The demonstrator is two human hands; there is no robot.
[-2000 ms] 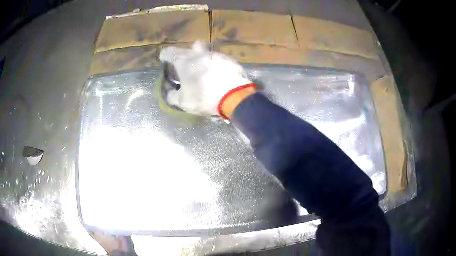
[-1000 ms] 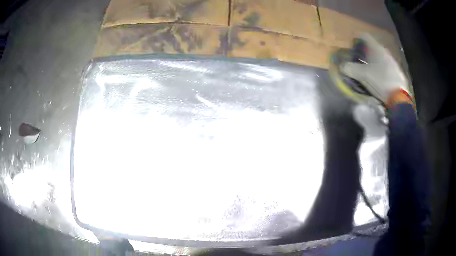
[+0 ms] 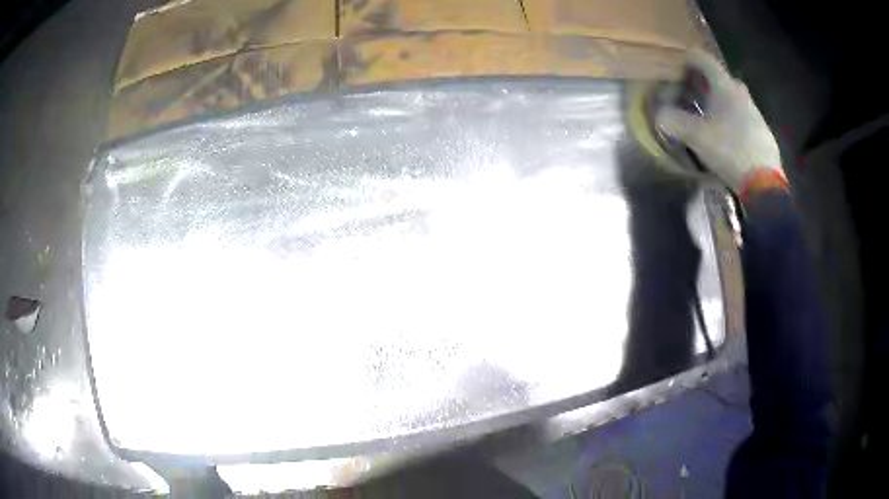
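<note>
My right hand [image 3: 726, 127], in a white knit glove with a red-orange cuff, grips the disc sander [image 3: 673, 117]. The sander's black body shows between the fingers, and its yellow-green round rim lies at the far right corner of the silvery sheet-metal housing [image 3: 253, 214]. The housing's wide face is up, with strong glare over its middle. A blurred skin-toned patch at the housing's near edge may be my left hand [image 3: 351, 472]; its fingers cannot be made out. A thin dark cord line hangs below the sander at the right.
A creased tan cardboard sheet [image 3: 419, 58] extends beyond the housing's far edge. A small dark brown and white scrap [image 3: 23, 312] lies on the grey table [image 3: 44, 205] at the left. A blue sheet [image 3: 663, 439] with a faint coiled shape is at the lower right.
My right hand and the sander have moved from the housing's upper left-middle to its far right corner. The view has shifted and tilted slightly. The bare fingers seen earlier at the lower left are no longer distinct.
</note>
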